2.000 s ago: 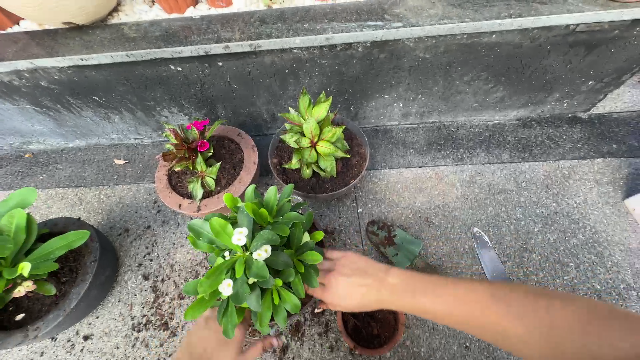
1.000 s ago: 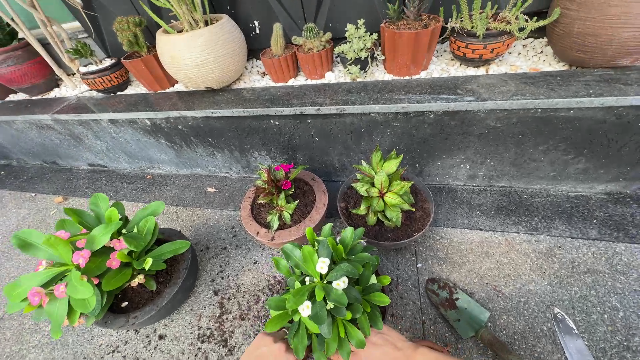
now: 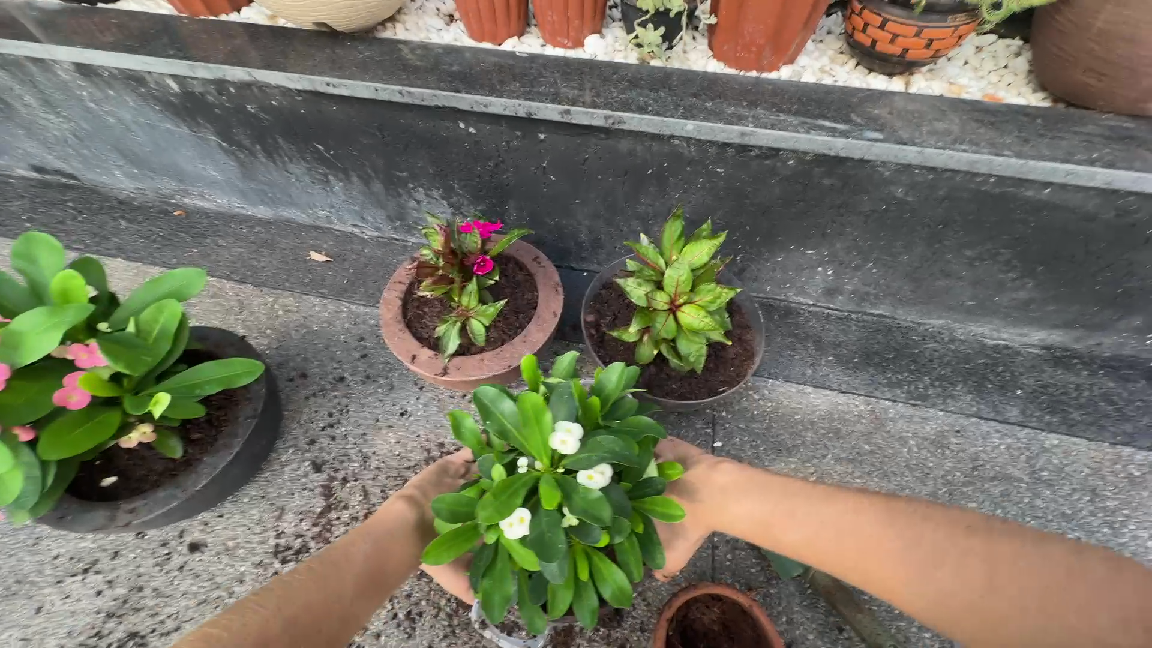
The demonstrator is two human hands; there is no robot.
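Observation:
A leafy plant with small white flowers [image 3: 558,486] stands at the lower middle. My left hand [image 3: 441,513] is at its left side and my right hand [image 3: 688,504] at its right, both partly under the leaves. The leaves hide the fingertips and most of what they touch. Part of a clear rim [image 3: 508,630] shows below the foliage. A small terracotta pot of soil [image 3: 715,621] sits just right of the plant's base. Behind it are a round brown pot [image 3: 396,328] with magenta flowers and a bowl-shaped pot [image 3: 759,337] with a yellow-green plant.
A large dark pot [image 3: 261,441] with a pink-flowered plant stands at the left. A trowel [image 3: 846,603] lies partly under my right forearm. Loose soil is scattered on the paving. A dark stone ledge [image 3: 576,108] runs across the back, with white pebbles and several pots above it.
Two seconds ago my right hand was beside the plant, above the small pot; now both hands flank the foliage. The view has shifted.

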